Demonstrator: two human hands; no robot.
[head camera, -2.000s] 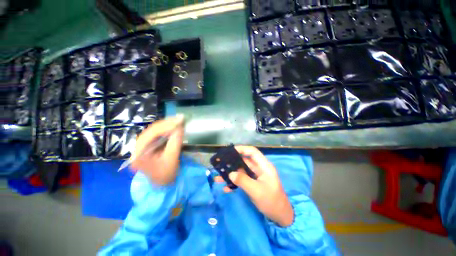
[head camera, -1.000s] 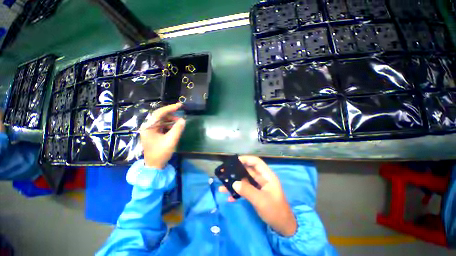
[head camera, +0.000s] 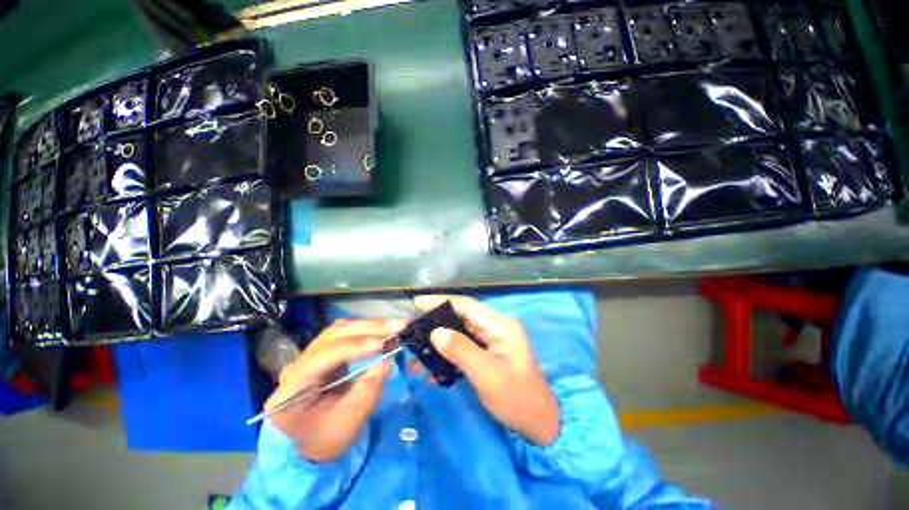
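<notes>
My right hand (head camera: 498, 364) holds a small black plastic housing (head camera: 439, 344) above my lap, just off the bench edge. My left hand (head camera: 334, 388) holds silvery tweezers (head camera: 314, 393) between thumb and fingers. The tweezers' tip end points at the housing's left side, and the left fingertips are at that side too. Whether the tips touch the housing or grip a part cannot be told. Small yellow rings (head camera: 315, 126) lie in the black parts box (head camera: 324, 187) on the bench.
A left blister tray (head camera: 154, 261) stands beside the box, with a stray yellow ring. A right blister tray (head camera: 653, 149) holds housings in its upper rows. Below are a blue bin (head camera: 184, 393) and a red stool (head camera: 736, 349). A blue sleeve (head camera: 877, 349) shows at far right.
My left hand has come down from beside the parts box to the housing, bringing the tweezers. My right hand still holds the housing. The camera view has shifted.
</notes>
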